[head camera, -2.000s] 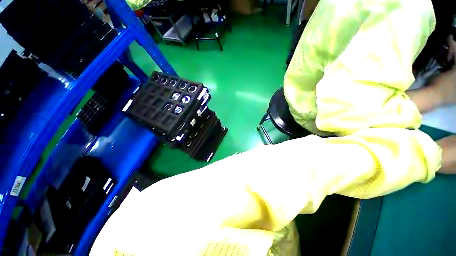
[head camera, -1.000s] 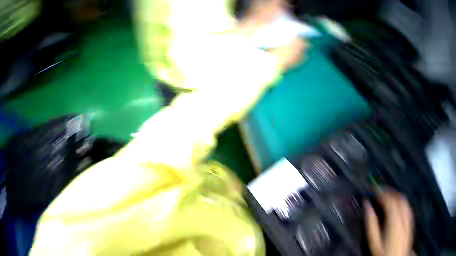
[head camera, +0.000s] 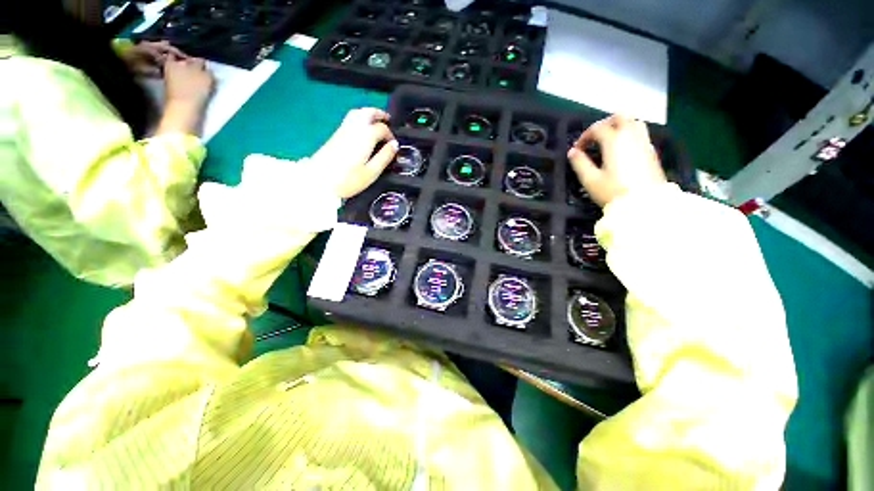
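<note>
A black foam tray (head camera: 470, 332) lies in front of me, its near edge overhanging the bench. Round strapless watches sit in its square pockets. The near-row watch (head camera: 439, 284) shows small pink text; a watch farther back (head camera: 467, 170) shows a green block. A white paper slip (head camera: 337, 262) lies at the tray's near left corner. My left hand (head camera: 358, 153) is at the tray's left edge, fingertips by a back-left pocket. My right hand (head camera: 618, 158) is over the back-right pockets, fingers bent down; what lies under them is hidden. I cannot tell whether either hand grips anything.
A second foam tray of watches (head camera: 422, 81) lies behind on the teal mat (head camera: 251, 108). A white sheet (head camera: 604, 67) lies beside it. At the left a person in a yellow smock (head camera: 77, 182) rests hands near another tray (head camera: 225, 32). A pale post (head camera: 810, 134) stands at the right.
The view has swung from the blue rack and floor to the bench. Both my hands now show at the tray; earlier only one hand was over it, blurred.
</note>
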